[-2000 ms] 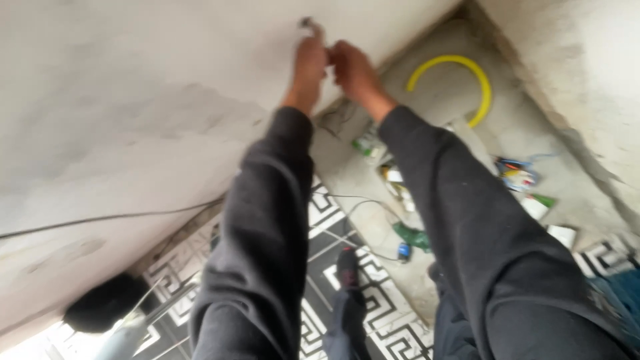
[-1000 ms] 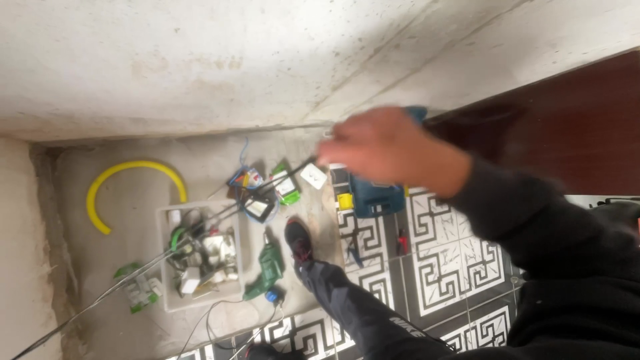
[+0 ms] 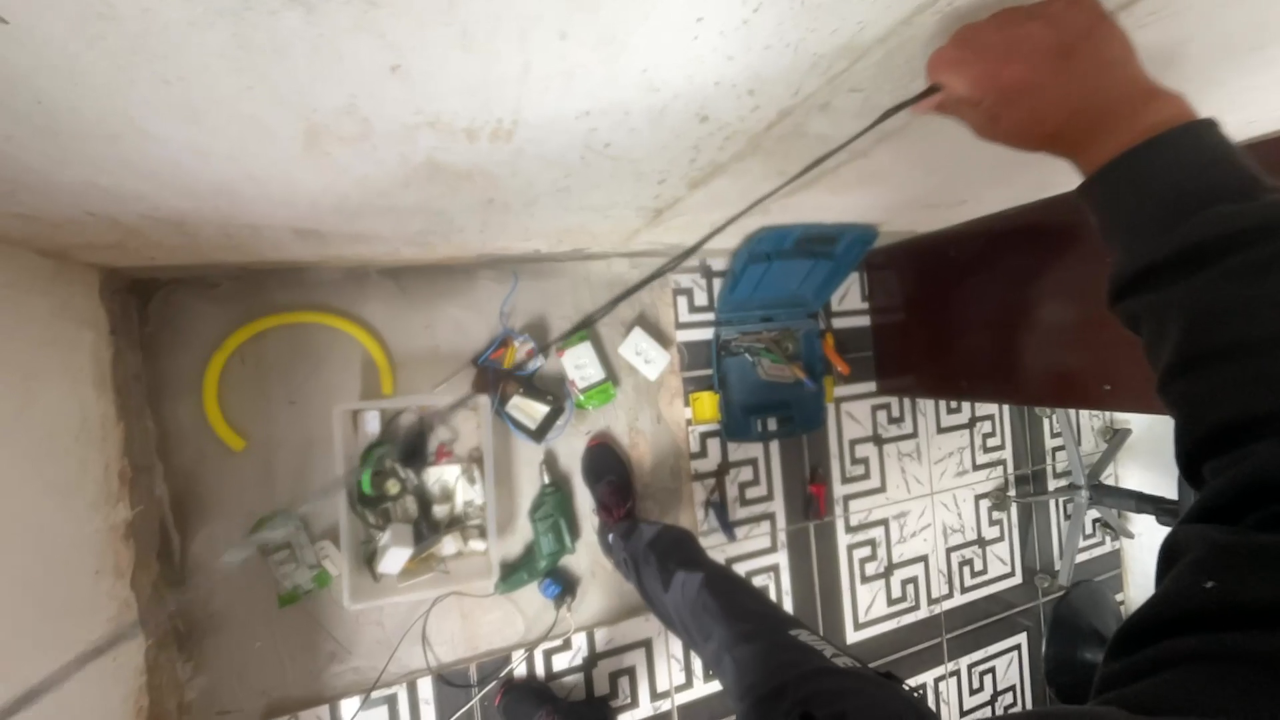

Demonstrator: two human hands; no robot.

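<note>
My right hand (image 3: 1060, 85) is closed on a dark cable (image 3: 740, 213) at the upper right, close to the pale wall. From my fingers the cable runs taut down to the left, over the floor, and blurs above the plastic bin (image 3: 495, 500). My left hand is out of view. Below the cable lie a white switch plate (image 3: 644, 352), a packaged switch plate (image 3: 583, 366) and a green power drill (image 3: 550, 525). A blue toolbox (image 3: 770, 400) stands with its lid up, hand tools inside.
A curved yellow hose (image 3: 295, 318) lies on the concrete at left, near a torn plastic package (image 3: 290, 560). Thin cords trail beside the drill. A red-handled tool (image 3: 818, 495) rests on the patterned tiles. At right are a dark red panel (image 3: 1000, 300) and a chair base (image 3: 1080, 492).
Two seconds ago both hands were together near the wall; now only my right hand shows, and it has moved up and right since one second ago. The view has swung.
</note>
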